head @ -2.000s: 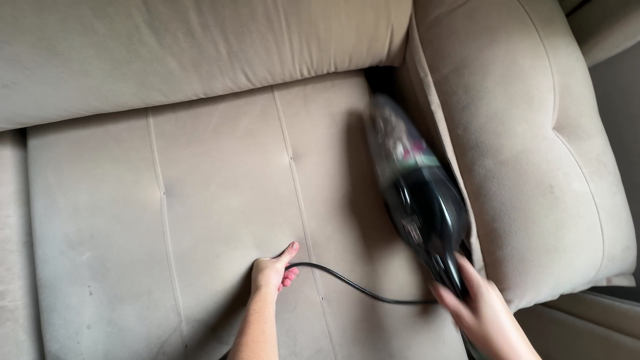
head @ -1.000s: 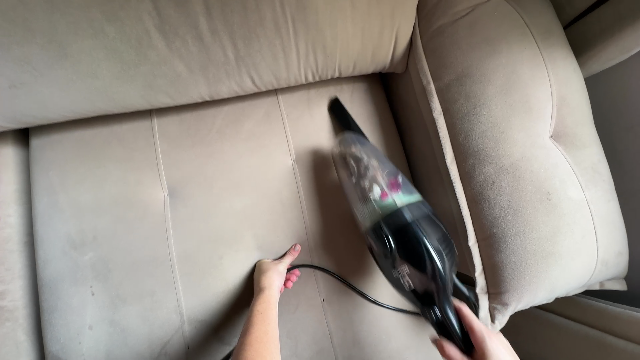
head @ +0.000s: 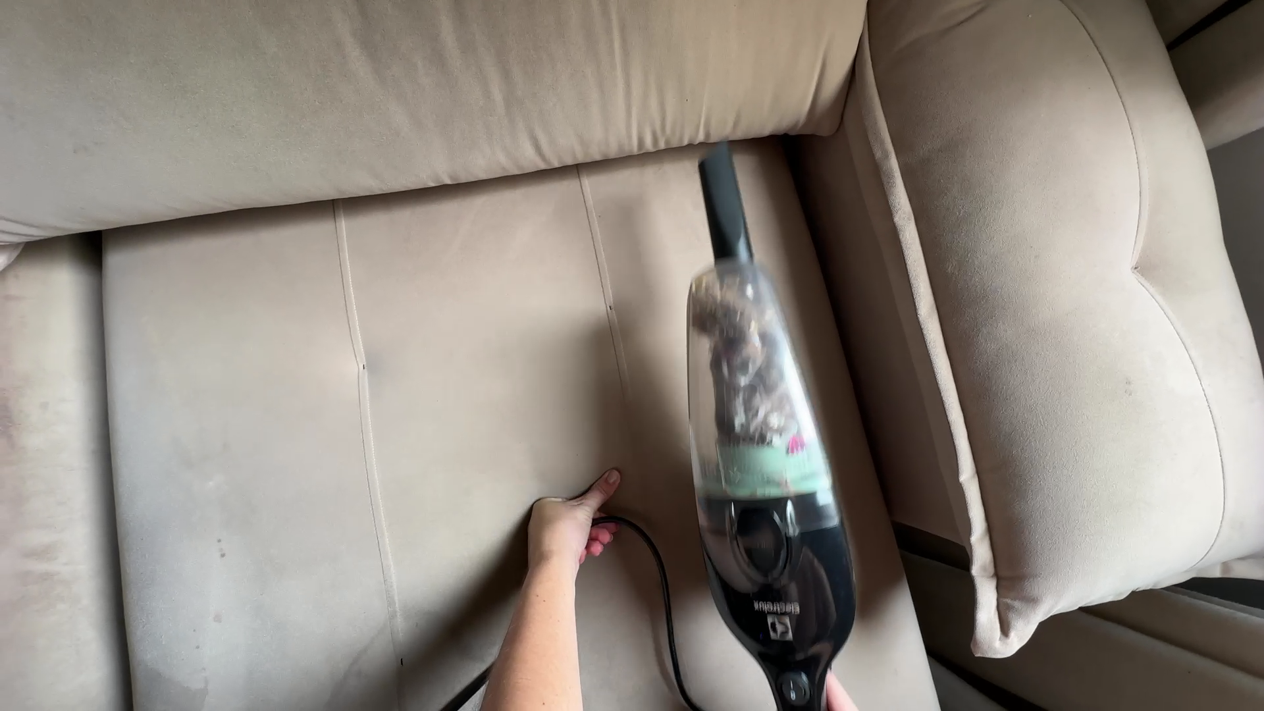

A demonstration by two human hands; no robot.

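Note:
A black Electrolux handheld vacuum cleaner [head: 775, 553] with a clear dust container full of grey debris is over the right part of the beige sofa seat cushion [head: 474, 375]. Its black crevice nozzle [head: 726, 205] points up toward the foot of the backrest; whether it touches the fabric is unclear. My right hand [head: 839, 694] is around the handle at the bottom edge, mostly hidden behind it. On the cushion, left of the vacuum, my left hand [head: 573, 523] is closed on the black power cord [head: 664, 583], thumb raised.
The sofa backrest [head: 425, 89] runs across the top. A thick padded armrest [head: 1047, 296] stands on the right, with a dark gap beside the seat. Another seat section [head: 49, 464] lies at the far left. Pale marks show on the cushion's left part.
The vacuum nozzle was in the corner by the armrest two seconds ago, then farther left; the vacuum now stands more upright in view. My left hand has stayed on the cord.

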